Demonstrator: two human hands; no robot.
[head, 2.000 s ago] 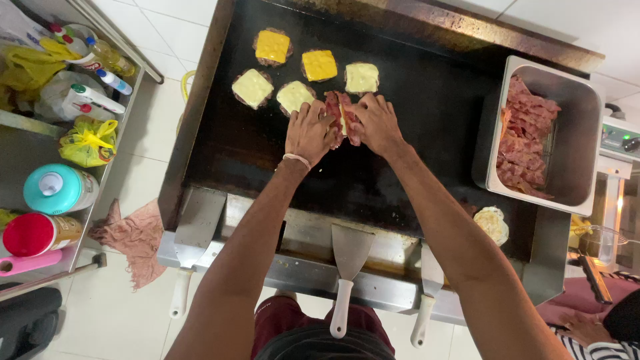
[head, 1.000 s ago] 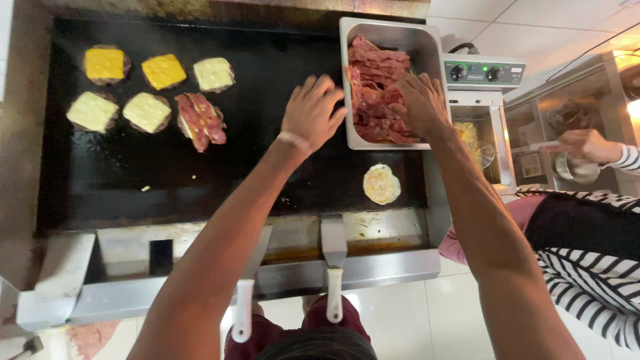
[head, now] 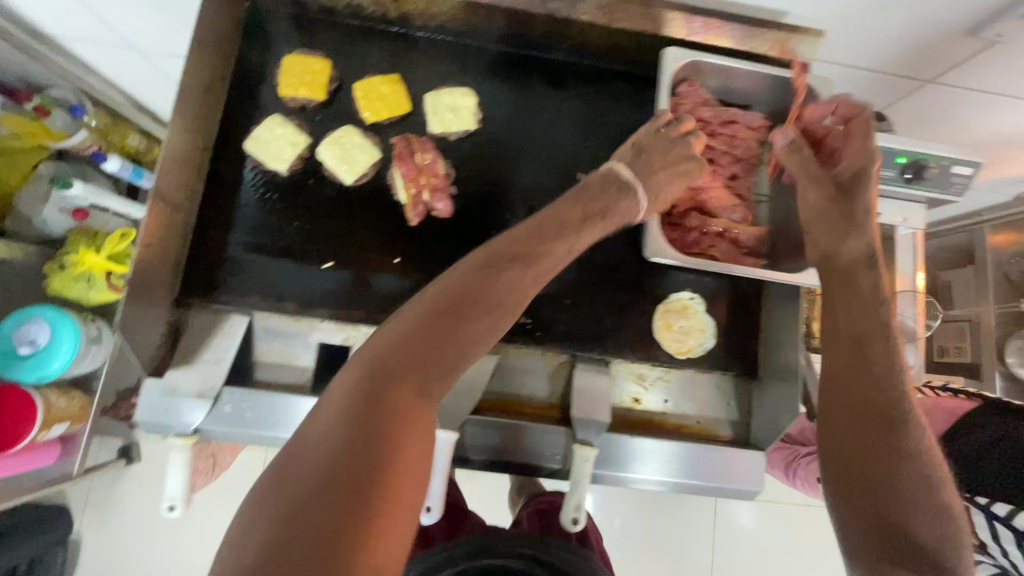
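Note:
On the black griddle (head: 544, 264) lie several patties topped with orange or pale cheese slices (head: 382, 98); one, at the lower right of the group, is covered by bacon strips (head: 422, 178). A round fried egg (head: 684, 324) sits near the front right. A steel pan of bacon (head: 724, 176) stands on the griddle's right end. My left hand (head: 664, 164) reaches over the pan's left rim, fingers bent at the bacon; its fingertips are blurred, so a hold cannot be told. My right hand (head: 836, 152), above the pan's right side, pinches a raised bacon strip (head: 794, 100).
Spatulas with white handles (head: 580, 488) rest on the griddle's front ledge. Bottles and bags fill a shelf (head: 104, 320) at the left. A control box with knobs (head: 924, 166) stands right of the pan. Part of a person in a striped garment (head: 992, 512) shows at the lower right.
Two seconds ago both hands were at the bacon on the patty; they are now at the pan. My right hand has lifted a strip since the last frame, and my left has come over the rim.

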